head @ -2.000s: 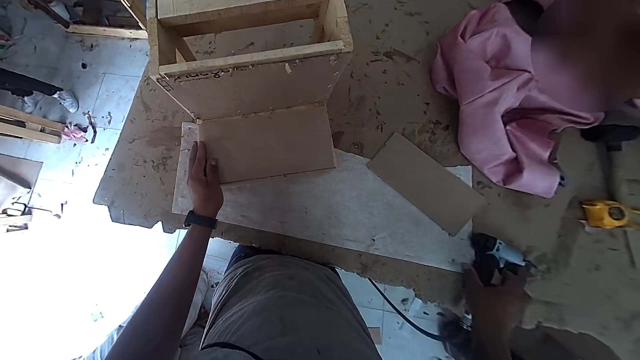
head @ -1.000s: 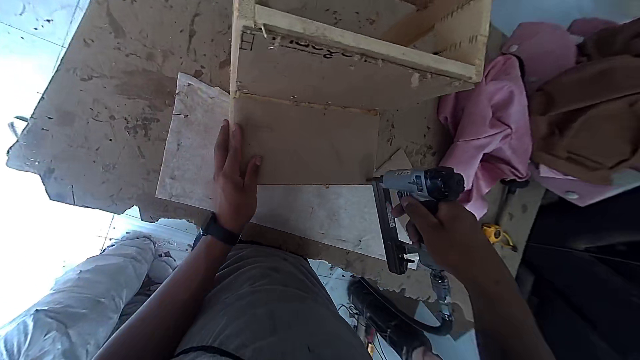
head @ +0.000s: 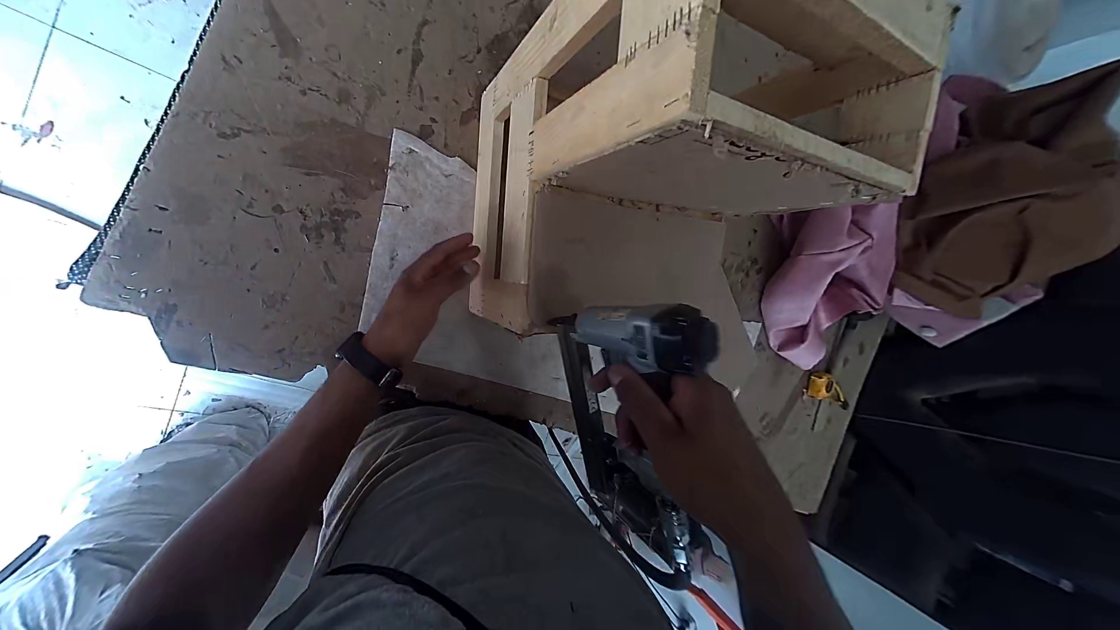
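My right hand [head: 678, 429] is closed round the handle of a grey and black pneumatic stapler [head: 643, 335], an air hose at its lower end. The stapler's nose is at the near left corner of a thin brown board panel [head: 626, 254], which is part of a wooden frame [head: 612, 114] made of pale strips with rows of staples. My left hand [head: 429, 289], with a black watch on the wrist, is beside the frame's left outer strip, its fingers apart and fingertips at or very near the wood. It holds nothing.
Under the frame lies a whitish sheet [head: 420, 188] on a stained worktable [head: 262, 175]. Pink cloth [head: 831, 289] and brown cloth [head: 1006, 201] lie to the right, near a yellow tape measure [head: 822, 386]. A black hose [head: 582, 490] hangs below the table's near edge.
My right hand has picked up the stapler and brought it from the panel's right corner to its left one. My left hand has come off the panel to the frame's outer side. The frame has tilted.
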